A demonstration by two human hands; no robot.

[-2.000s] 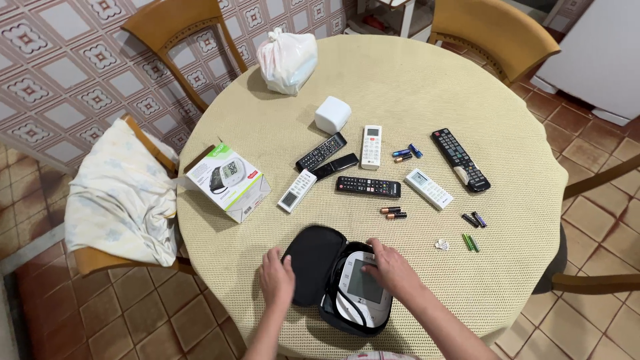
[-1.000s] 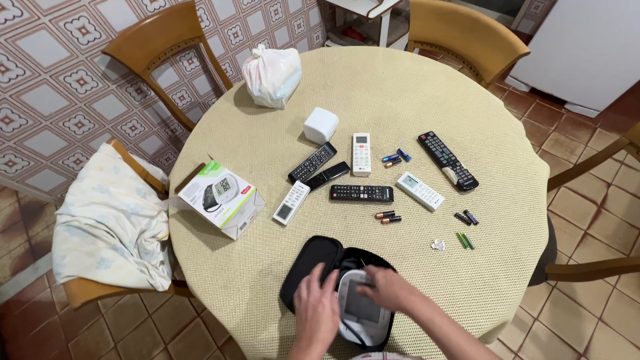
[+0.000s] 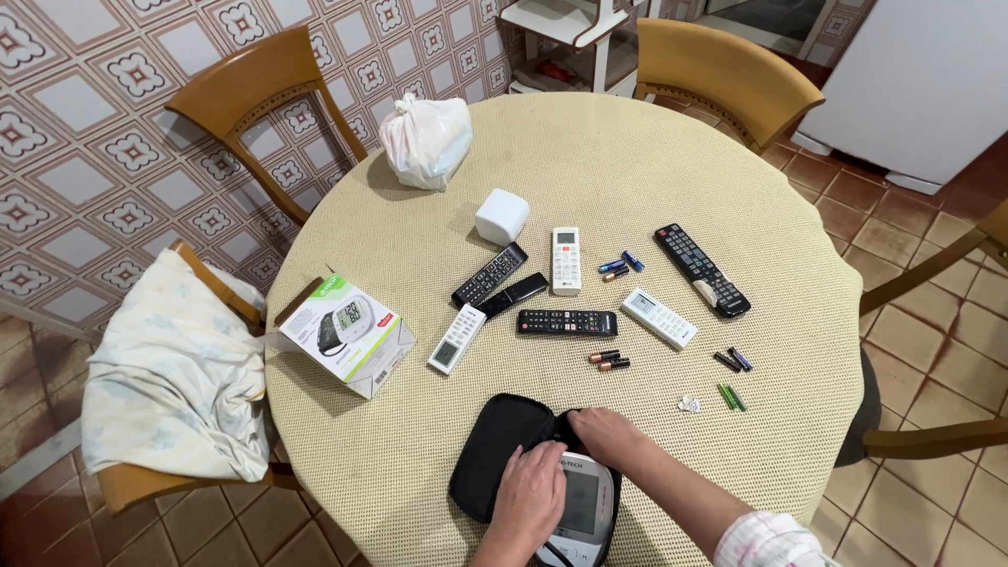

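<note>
A black zippered case [image 3: 498,449] lies unfolded at the near edge of the table, its lid to the left. In its right half sits a white and grey blood pressure monitor [image 3: 583,504], screen up, with a black tube at its lower left. My left hand [image 3: 529,492] rests over the monitor's left side and the case's fold, fingers together; whether it grips anything is unclear. My right hand [image 3: 602,435] has its fingers closed on black material at the case's top edge, above the monitor. The fingertips are partly hidden.
Several remote controls [image 3: 567,322] lie mid-table, with small groups of batteries [image 3: 610,360] and a crumpled scrap [image 3: 689,404]. The monitor's box [image 3: 346,335] stands left. A white block [image 3: 502,216] and a tied plastic bag [image 3: 427,142] are farther back. Wooden chairs [image 3: 728,67] surround the table.
My left hand has moved from the case's lid onto the monitor's left side. My right hand has gone from over the monitor to the black material at the case's top edge.
</note>
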